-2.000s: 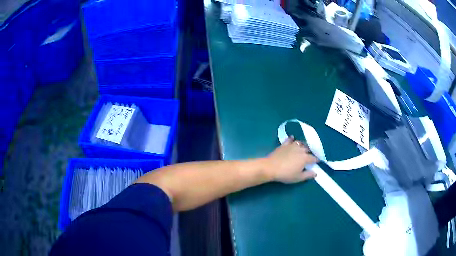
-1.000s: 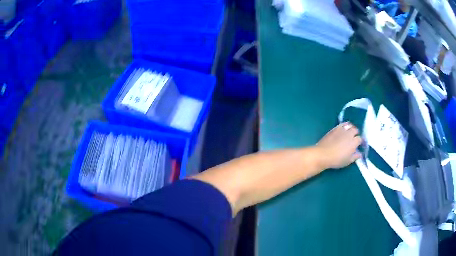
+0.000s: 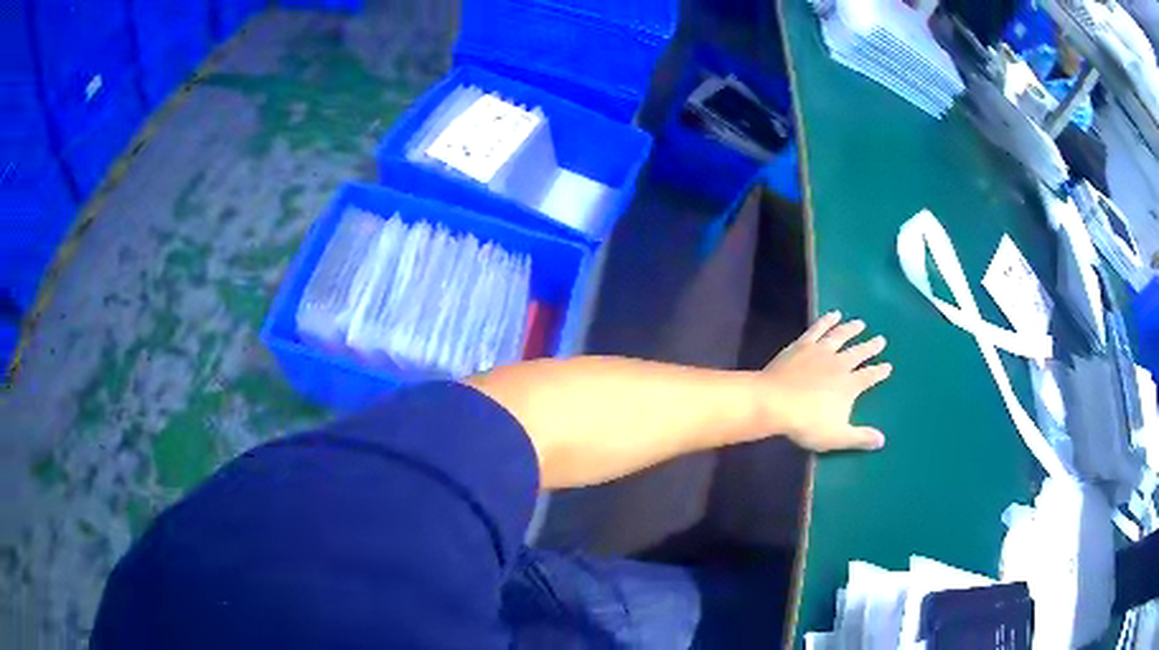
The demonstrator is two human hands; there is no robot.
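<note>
My left hand (image 3: pixel 833 384) lies palm down on the green bench near its left edge, fingers spread and empty. The looped white strap (image 3: pixel 956 295) lies on the bench beyond it, not touched. A white sheet with handwriting (image 3: pixel 1017 295) lies beside the strap. White sheets and a black panel with small white text (image 3: pixel 979 618) are at the bottom of the view on the bench. My right hand is not in view; a dark sleeve shows at the right edge.
Two open blue totes stand left of the bench: the nearer (image 3: pixel 295 359) holds upright bagged flat pieces, the farther (image 3: pixel 628 172) holds pieces with a handwritten sheet. A white stack (image 3: pixel 896 53) sits at the bench's far end. Grey pieces and sheets (image 3: pixel 1096 413) crowd the right side.
My left hand has let go of the strap and moved back to the bench's left edge. The view has shifted left, showing more floor and totes. The black panel and nearby sheets have come into view.
</note>
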